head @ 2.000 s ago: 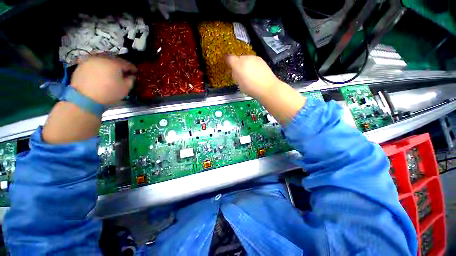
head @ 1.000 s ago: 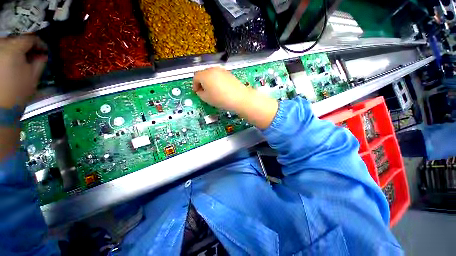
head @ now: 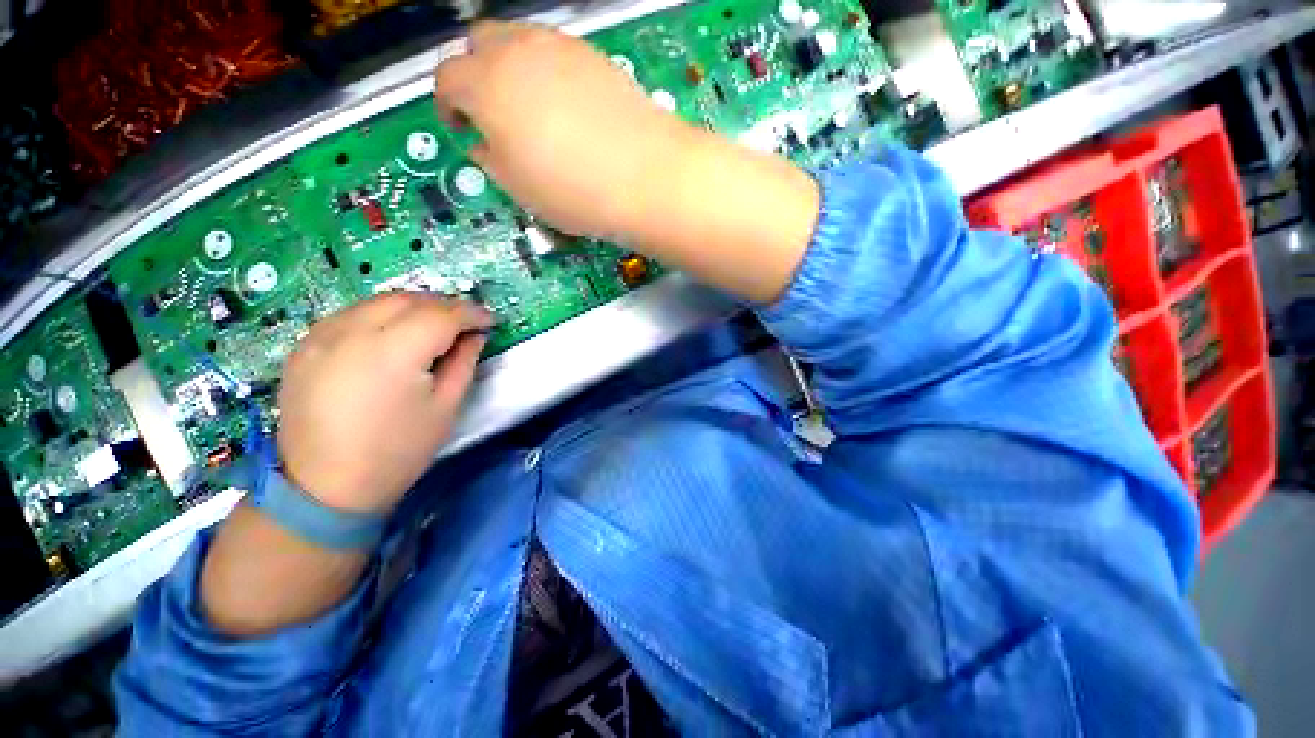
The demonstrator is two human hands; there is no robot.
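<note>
Green printed circuit boards (head: 310,195) lie in a row on the metal rail. My left hand (head: 372,392), bare with a light blue wrist strap (head: 320,515), is over the front part of the middle board. Its thumb and fingers are pinched close together; a small dark spot shows between them, but I cannot tell whether it is a component. My right hand (head: 563,130), bare, is above the back part of the board, fingers curled and fingertips near the rear rail. Whether it holds anything is hidden. A small red component (head: 375,214) stands on the board between the hands.
A silver rail edge (head: 555,361) runs along the front of the boards. Red components (head: 166,72) and part of a yellow heap (head: 353,12) show in dark bins behind. A red compartment crate (head: 1139,281) with small metallic parts stands at the right.
The view has shifted down, so the bins are mostly out of the picture. My left hand has moved from near the bins to the board's front. My right hand went from the yellow bin to the board.
</note>
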